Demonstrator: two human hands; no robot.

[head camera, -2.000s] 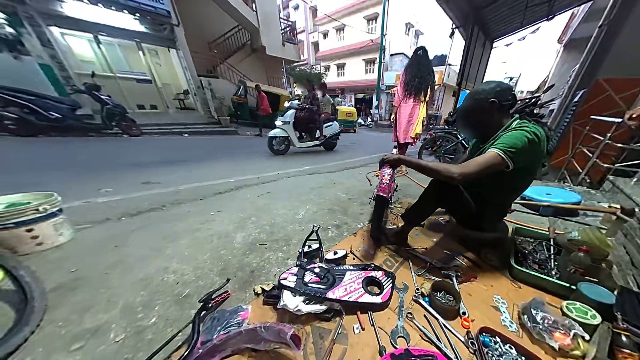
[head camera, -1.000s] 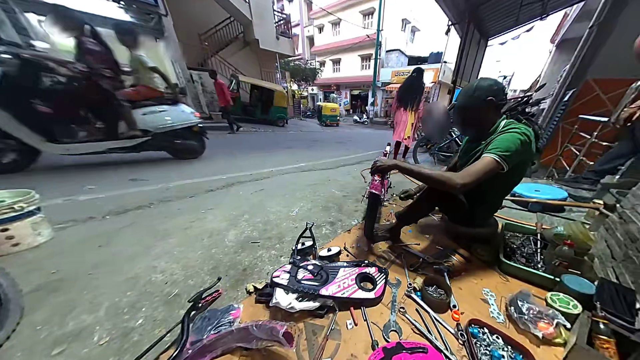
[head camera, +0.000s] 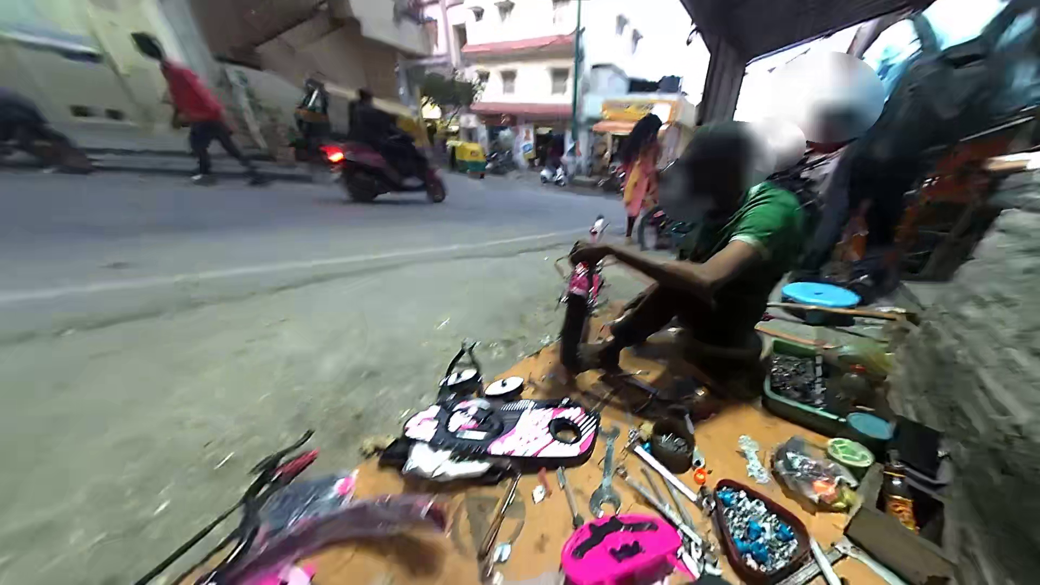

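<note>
Neither of my hands shows in the head view. A pink and black bicycle chain guard point(head camera: 520, 429) lies on the tan ground sheet. To its right is an open-ended wrench point(head camera: 606, 475), beside several metal tools point(head camera: 670, 504). A bright pink plastic part with black pieces point(head camera: 621, 546) lies near the bottom edge, left of a dark tray of small metal and blue parts point(head camera: 757, 530). Beyond these a co-worker in a green shirt point(head camera: 768, 219) sits with a hand on an upright pink bicycle fork with a tire point(head camera: 578, 301).
A green tray of small hardware point(head camera: 798, 413) and a blue round lid point(head camera: 821, 296) stand at right, by a rough wall point(head camera: 975, 349). A plastic-wrapped fender point(head camera: 341, 532) lies lower left. A road with a motor scooter point(head camera: 386, 166) runs behind. Another person stands behind the co-worker.
The white scooter has left the view and a dark red one is on the road. A person has come up behind the seated co-worker. The person in red has walked left.
</note>
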